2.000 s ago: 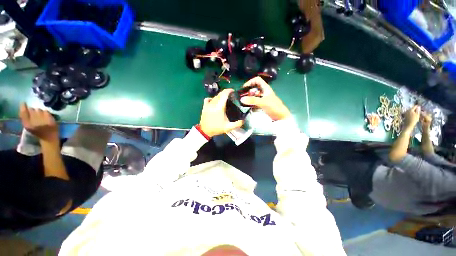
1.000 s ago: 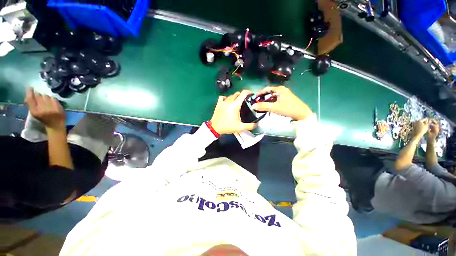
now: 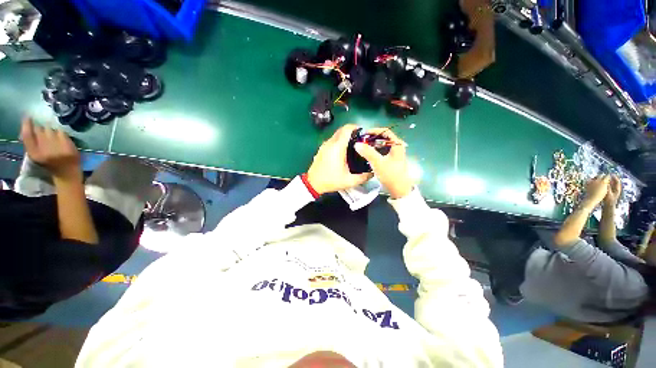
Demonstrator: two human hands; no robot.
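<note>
My left hand [image 3: 334, 164] holds a black housing [image 3: 357, 159] over the near edge of the green bench. My right hand [image 3: 389, 163] is on its right side, fingers closed on a small dark wired part at the housing's opening. Thin red wire leads [image 3: 383, 143] stick out between the fingers of my right hand. A white piece [image 3: 362, 194] shows below my hands, partly hidden by them. Several black wired housings [image 3: 360, 75] lie in a heap on the bench beyond my hands, with red, orange and yellow leads.
Black glossy round parts [image 3: 98, 88] are piled at left by a blue bin [image 3: 155, 16]. A neighbour's hand [image 3: 50, 149] is at left. A brown cardboard piece [image 3: 477, 39] and a black ball [image 3: 461, 93] lie beyond. Another worker's hands [image 3: 603, 189] handle small parts at right.
My right hand has turned and drawn in closer to the housing, and the red leads now show more. The view has shifted. The neighbour's hand at left stays near the bench edge.
</note>
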